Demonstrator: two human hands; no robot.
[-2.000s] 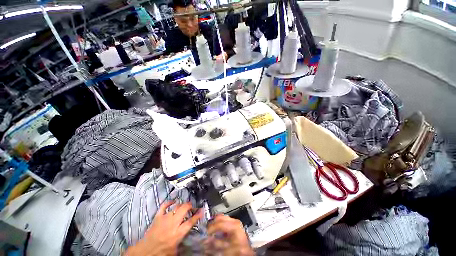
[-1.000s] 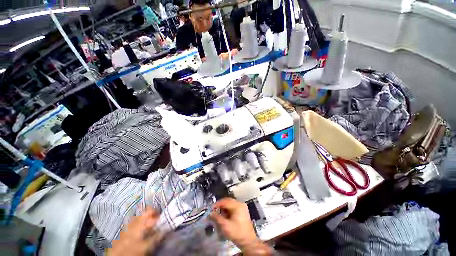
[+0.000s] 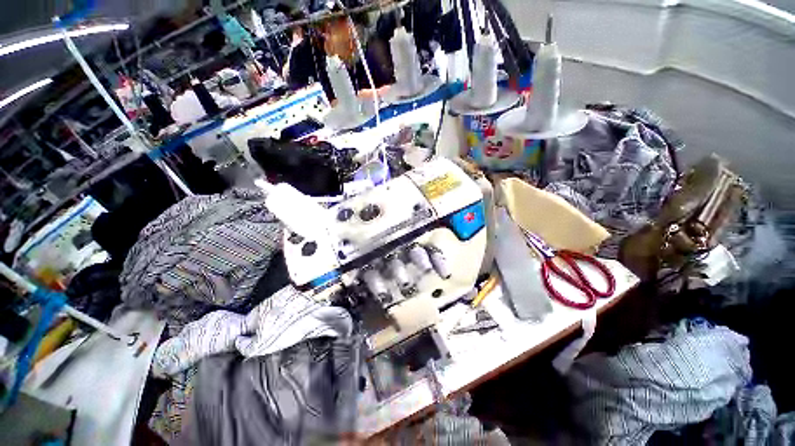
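Neither of my hands can be made out. The white overlock machine (image 3: 392, 228) with blue trim stands in front of me. A darker grey garment piece (image 3: 270, 392), blurred, lies at the machine's front left and runs off the bottom edge. Light striped cloth (image 3: 292, 320) is bunched behind it, against the machine's left front. More striped cloth (image 3: 458, 425) shows at the bottom, below the table edge. Whether cloth is under the presser foot cannot be told.
Red-handled scissors (image 3: 577, 280), a grey flat piece (image 3: 520, 274) and a small yellow-handled tool (image 3: 485, 291) lie right of the machine. A pale strip (image 3: 577, 347) hangs off the table edge. Striped heaps lie left (image 3: 205, 248) and lower right (image 3: 667, 383). Thread cones (image 3: 546, 91) and a person stand behind.
Both hands have left the picture from the machine's front. The darker grey cloth now lies spread at lower left, over the light striped cloth. The view has shifted slightly.
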